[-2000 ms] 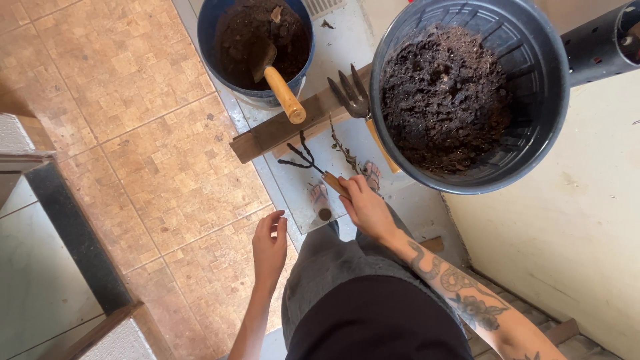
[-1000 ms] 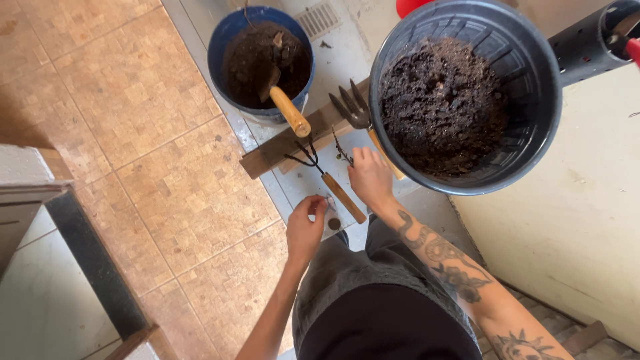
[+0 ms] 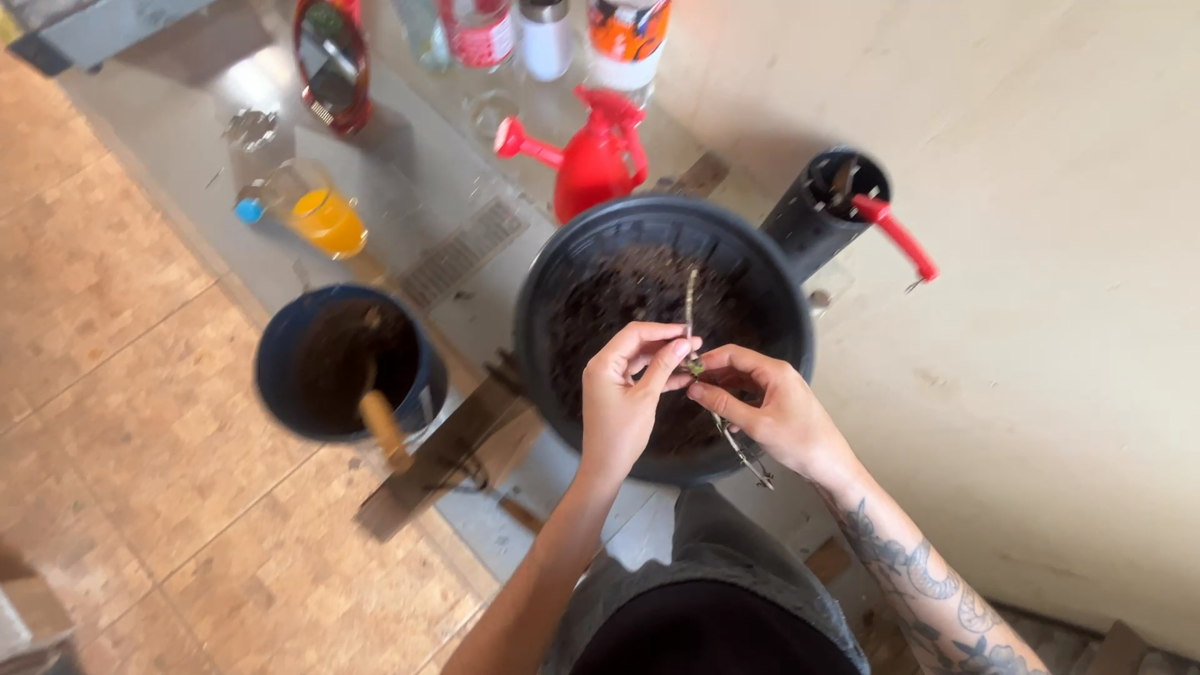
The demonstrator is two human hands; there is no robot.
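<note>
Above the soil (image 3: 600, 300) in a large black plastic pot (image 3: 806, 347), both hands meet on a thin plant cutting (image 3: 691, 300). My left hand (image 3: 633, 384) pinches it between thumb and fingers just above a small green part. My right hand (image 3: 773, 403) grips it from the other side, fingertips close to the left ones. The bare stem points up past my left fingers, and its lower end with thin dark strands (image 3: 747, 459) hangs below my right hand.
A blue bucket (image 3: 267, 375) of soil holds a wooden-handled tool (image 3: 382, 427). A wooden board (image 3: 441, 469) lies between bucket and pot. Beyond stand a red watering can (image 3: 595, 169), a bottle of orange liquid (image 3: 328, 223) and a dark perforated tube (image 3: 811, 225) with a red-handled tool (image 3: 895, 239).
The right hand has let go of the hand cultivator and taken the cutting. Both hands have come together over the large pot. The view has shifted toward the watering can and bottles.
</note>
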